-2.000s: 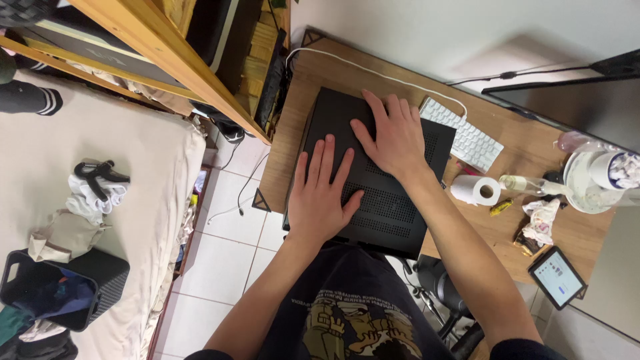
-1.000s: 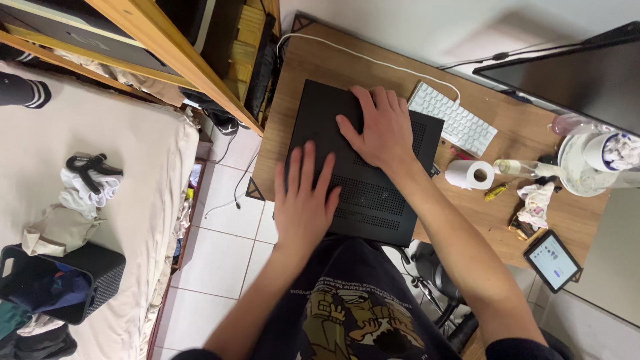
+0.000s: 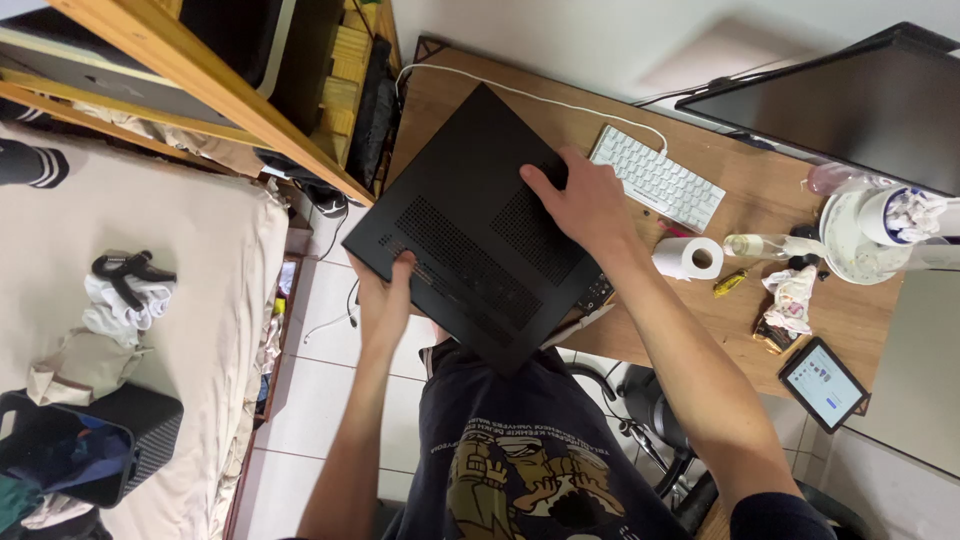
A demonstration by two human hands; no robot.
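Note:
A flat black metal case with perforated vents (image 3: pixel 465 225) lies at an angle over the left part of the wooden desk, its near corner against my shirt. My left hand (image 3: pixel 384 296) grips its left corner, thumb on top and fingers beneath. My right hand (image 3: pixel 589 199) holds the right edge, with the thumb on the top face and the other fingers over the side. At the right edge of the case, near my right forearm, ports show (image 3: pixel 596 294). Just beyond my right hand is a white keyboard (image 3: pixel 660 176) with a white cable.
Right of the case are a toilet paper roll (image 3: pixel 688 257), a glass bottle (image 3: pixel 761 246), a yellow wrapper (image 3: pixel 730 283), stacked plates (image 3: pixel 847 240), a tablet (image 3: pixel 825 384) and a monitor (image 3: pixel 832 112). A wooden bed frame (image 3: pixel 225 82) stands left; an office chair (image 3: pixel 652 401) is below the desk.
The black case has turned from lying roughly square to a diagonal position. My left hand has moved from its top face to its left corner, and my right hand to its right edge.

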